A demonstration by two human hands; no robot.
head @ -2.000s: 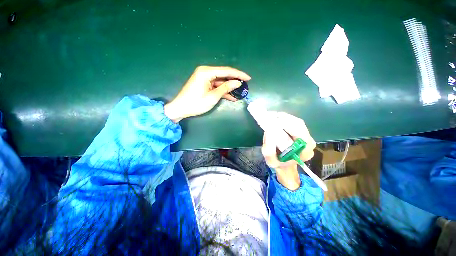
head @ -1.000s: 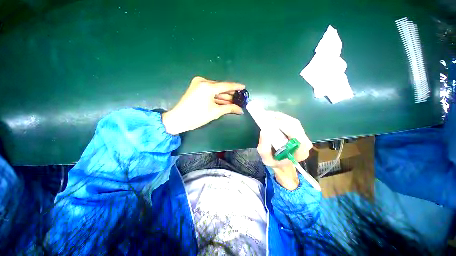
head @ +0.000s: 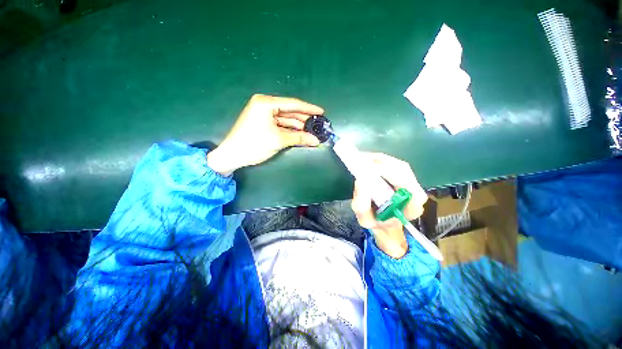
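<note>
My left hand pinches a small black round part between thumb and fingers, above the green belt. The part's round face with a ring shape shows. My right hand is closed around a whitish syringe that points up and left. Its narrow bluish tip is at the right edge of the black part; whether it touches cannot be told. A bright green cap sits at the syringe's rear, with a pale tube running from it towards the lower right.
A white tissue lies on the green belt, right of my hands. A ribbed white strip lies farther right, with shiny bits at the edge. A cardboard box stands below the belt. Blue-sleeved people are at both sides.
Since two seconds ago the black part has turned in my left hand, and its ringed face now shows. The left hand has shifted slightly left. The right hand still holds the syringe at the part.
</note>
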